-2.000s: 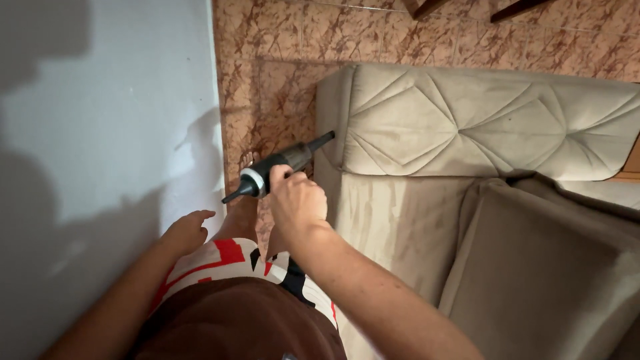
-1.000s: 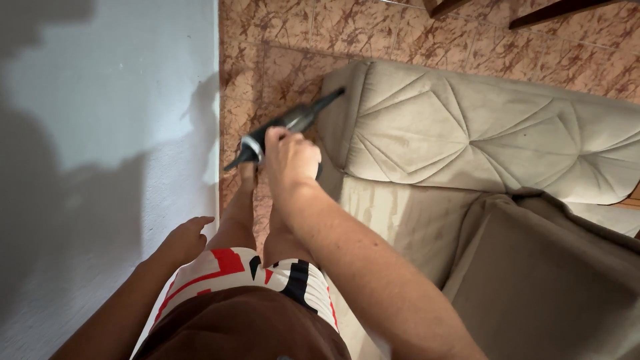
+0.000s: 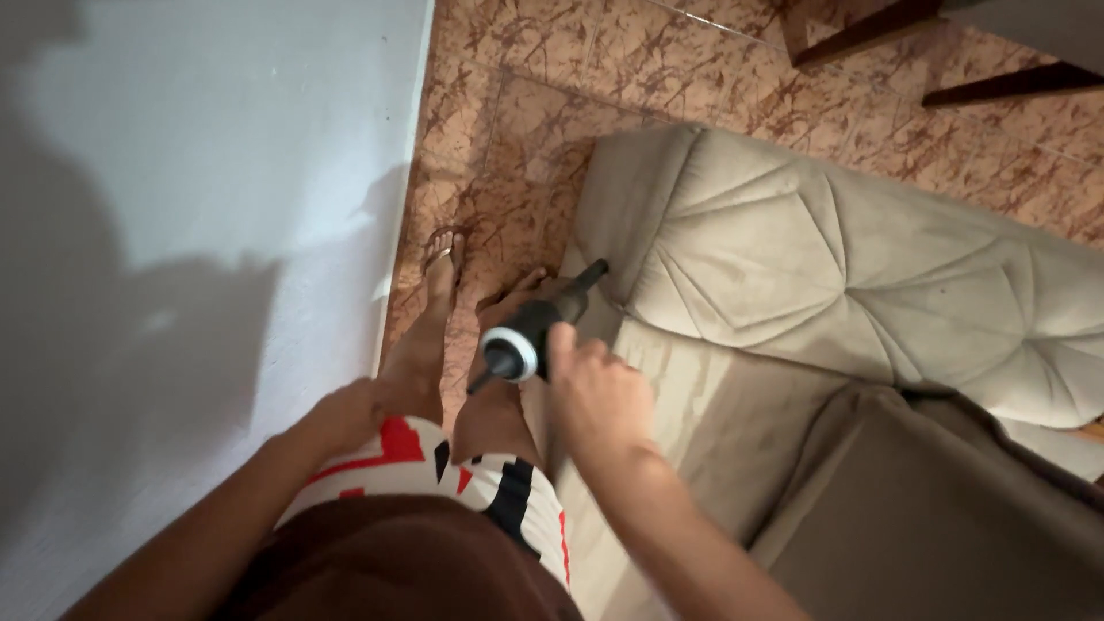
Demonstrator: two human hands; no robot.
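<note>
My right hand (image 3: pixel 599 392) is closed around the grip of a dark handheld vacuum cleaner (image 3: pixel 552 315) with a pale ring near its rear end. The narrow nozzle points up and right, its tip at the side of the beige tufted sofa arm (image 3: pixel 776 250); whether it touches the fabric cannot be told. Nothing shows in my left hand (image 3: pixel 341 414), which rests near my thigh at the hem of the patterned shorts (image 3: pixel 379 457); its fingers are partly hidden.
A pale wall (image 3: pixel 328 129) runs along the left. The beige seat (image 3: pixel 673 405) bears streaky marks, and a brown cushion (image 3: pixel 931 509) lies at lower right. Dark wooden furniture legs (image 3: pixel 862 34) stand on the marbled tile floor (image 3: pixel 535 112) at upper right.
The vacuum cleaner's nozzle has moved down along the side of the sofa arm, toward the seat. My left hand has drawn in to my thigh. The view has shifted somewhat.
</note>
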